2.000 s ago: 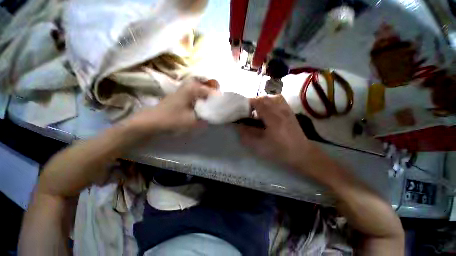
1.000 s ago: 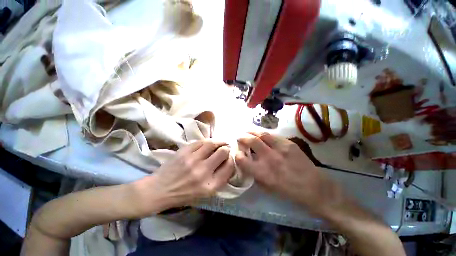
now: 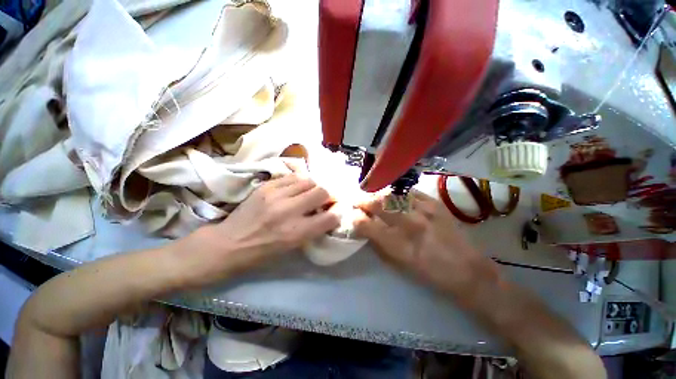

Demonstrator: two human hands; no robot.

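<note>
The cream garment [image 3: 215, 166] lies in a crumpled heap left of the sewing machine [image 3: 415, 81]. A folded part of its cloth [image 3: 333, 249] sticks out toward me between my hands. My left hand [image 3: 285, 211] presses and pinches the cloth from the left. My right hand [image 3: 415, 229] holds the cloth from the right, its fingertips just under the red machine end. The presser foot area [image 3: 357, 157] is partly hidden by the red end and bright glare, so I cannot tell if the cloth is under the needle.
Scissors with red and yellowish handles [image 3: 474, 200] lie behind my right hand. A cream ribbed dial [image 3: 519, 159] is on the machine head. A measuring scale [image 3: 296, 323] runs along the table's front edge. More cream cloth [image 3: 156, 344] hangs below it.
Both hands moved from the left and right of a lifted cloth piece down to the table, then slightly forward toward the needle with the cloth. The machine appears larger as the view shifted.
</note>
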